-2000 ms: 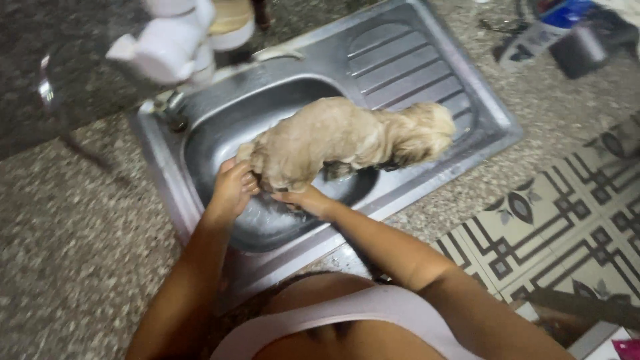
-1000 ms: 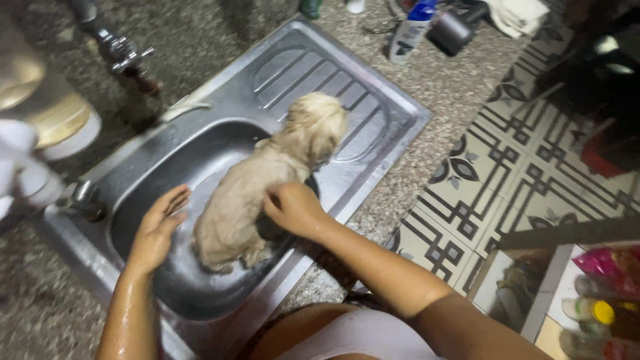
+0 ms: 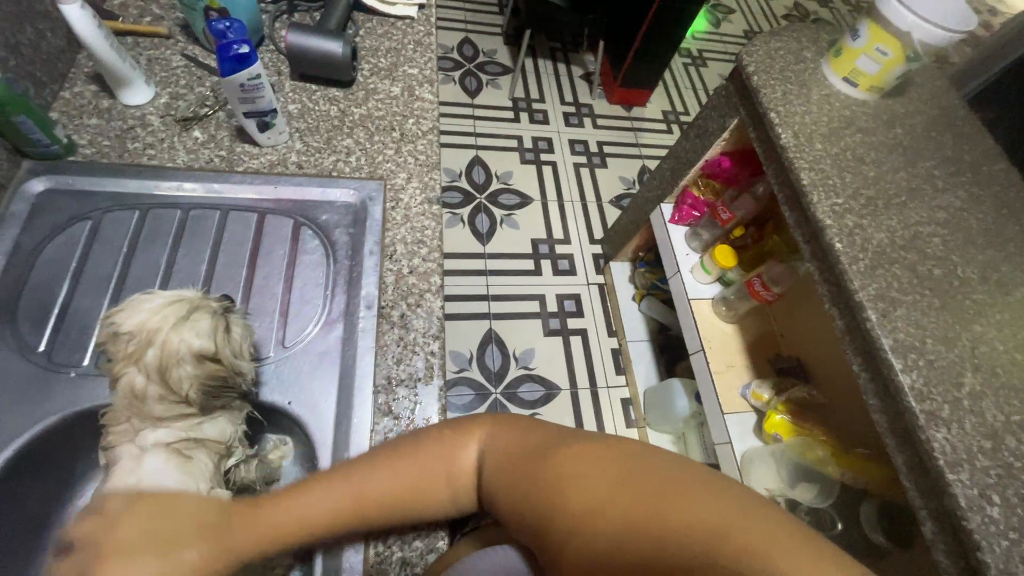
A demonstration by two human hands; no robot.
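Note:
A wet, cream-coloured dog (image 3: 176,360) is in the basin of a stainless steel sink (image 3: 360,264), its head toward the ribbed drainboard (image 3: 184,280). My right hand (image 3: 144,532), blurred, is over the dog's back at the lower left; its fingers are too blurred to tell whether they grip the fur. My right forearm reaches across the sink's edge and the counter. My left hand is outside the view. The lower part of the dog is hidden by my hand and the frame edge.
On the granite counter (image 3: 408,160) stand a shampoo bottle with a blue cap (image 3: 252,96), a white bottle (image 3: 108,56), a green bottle (image 3: 32,120) and a grey hair dryer (image 3: 320,48). Patterned floor tiles lie to the right, beside shelves with plastic bottles (image 3: 740,296) under another counter holding a tub (image 3: 868,56).
The view has swung far to the right. My left hand, beside the dog a second ago, has left the view. The dog's head has turned from lying rightward to facing the drainboard's far end.

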